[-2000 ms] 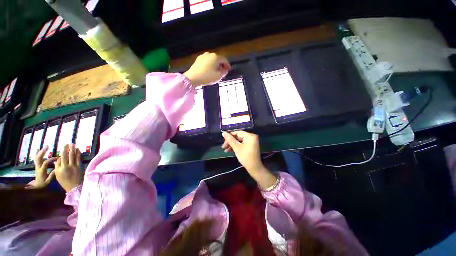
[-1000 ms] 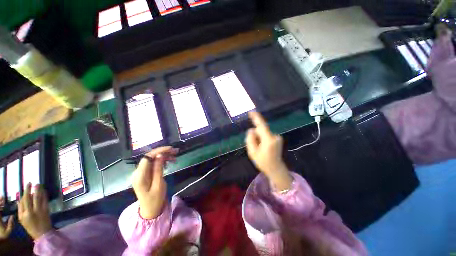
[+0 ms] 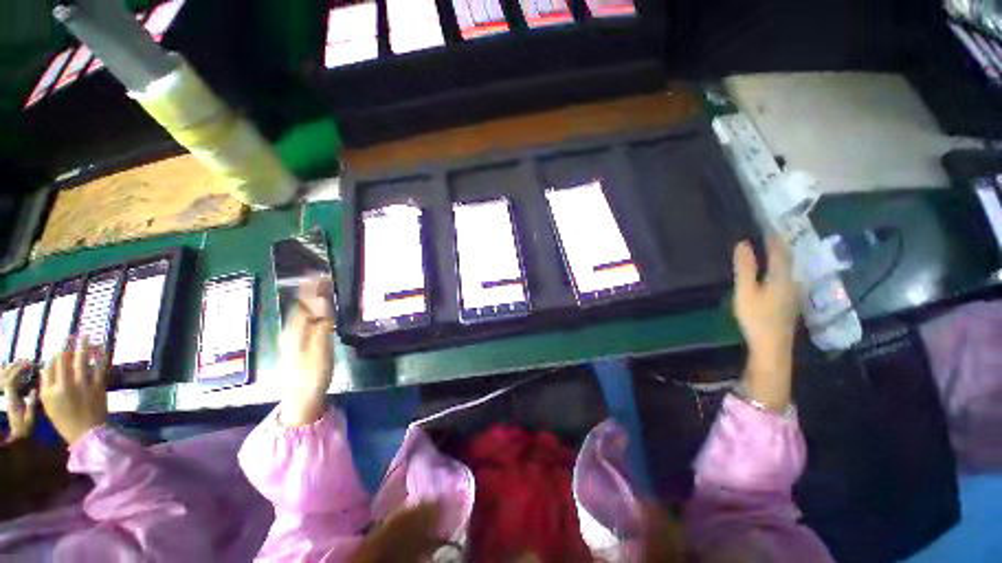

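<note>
My left hand [image 3: 308, 350] is at the lower end of a dark phone [image 3: 301, 255] left of the tray; its fingers cover that end and appear closed on it. A black tray [image 3: 683, 209] holds three phones with white lit screens: left [image 3: 392, 258], middle [image 3: 489, 253] and right [image 3: 593, 236]. The tray's right part holds no phone. My right hand [image 3: 766, 291] is raised beside the white power strip [image 3: 826, 297], covering the place of the charger. Its thumb and fingers look apart, but whether it grips anything is hidden.
A lit phone [image 3: 225, 330] lies further left, beside another phone tray [image 3: 174, 297] with another person's hand [image 3: 75, 387]. Behind are a brown board [image 3: 527, 127], stacked lit phones [image 3: 415, 24], a wrapped pole [image 3: 209, 127] and a pale board [image 3: 841, 127]. A white cable [image 3: 472, 401] runs near my lap.
My left hand has left the tray's front edge and moved to the dark phone. My right hand has moved right, from the tray's front to the power strip. The view has shifted.
</note>
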